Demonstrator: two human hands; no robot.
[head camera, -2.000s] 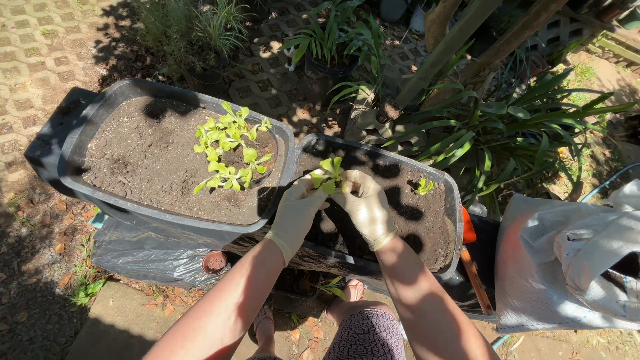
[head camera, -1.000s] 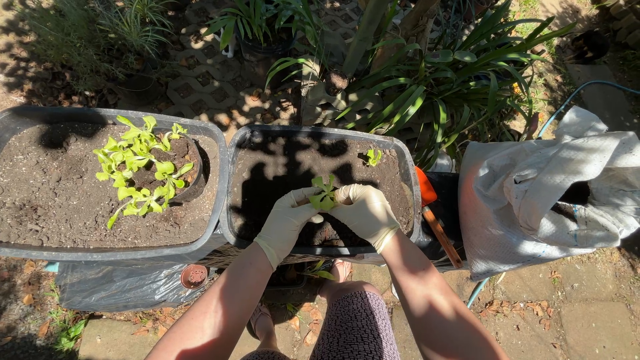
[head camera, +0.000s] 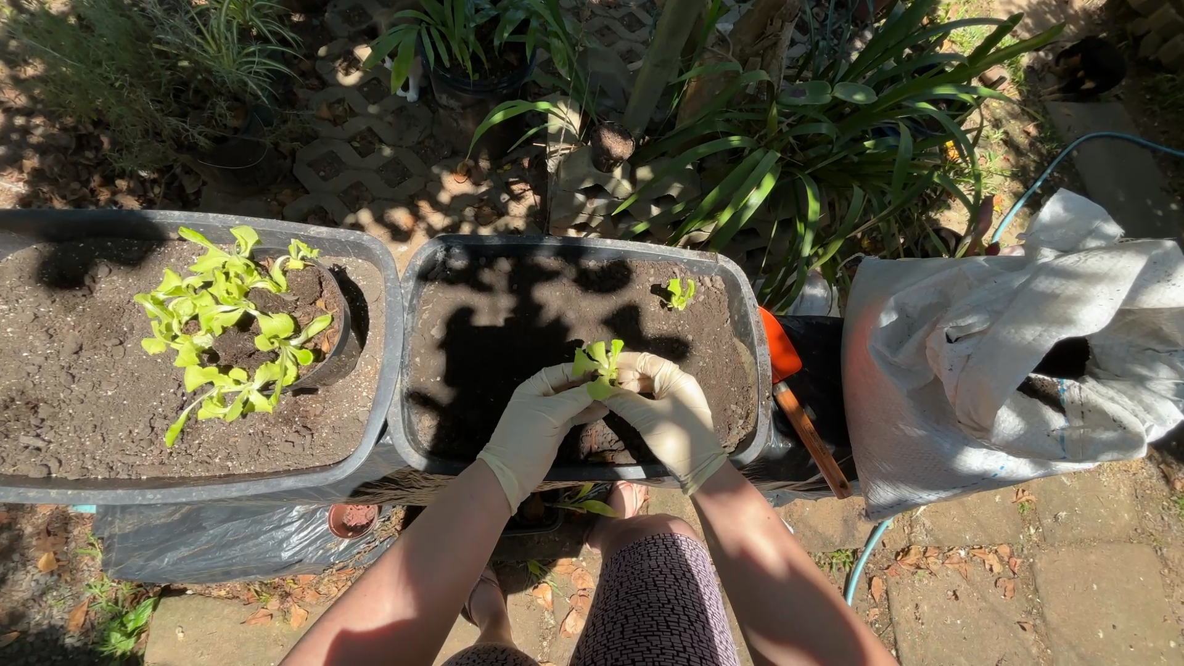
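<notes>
My left hand (head camera: 541, 421) and my right hand (head camera: 668, 407), both in pale gloves, meet over the near middle of a grey plastic planter (head camera: 573, 242) filled with dark soil. Between their fingertips is a small light-green leafy seedling (head camera: 599, 366); its root end is hidden by the fingers. Another small seedling (head camera: 680, 293) stands in the soil toward the planter's far right corner. In the larger planter (head camera: 377, 370) at left, a round black pot (head camera: 344, 344) holds a cluster of similar green seedlings (head camera: 222, 314).
A trowel with an orange blade (head camera: 780, 344) and wooden handle lies right of the planter, beside a white woven sack (head camera: 934, 370). A small terracotta-coloured pot (head camera: 352, 520) is on black plastic sheeting (head camera: 231, 546) at the near left. Strappy-leaved plants (head camera: 749, 185) grow beyond the planters.
The view has shifted since the earliest frame. Both hands stay together over the planter around the small seedling.
</notes>
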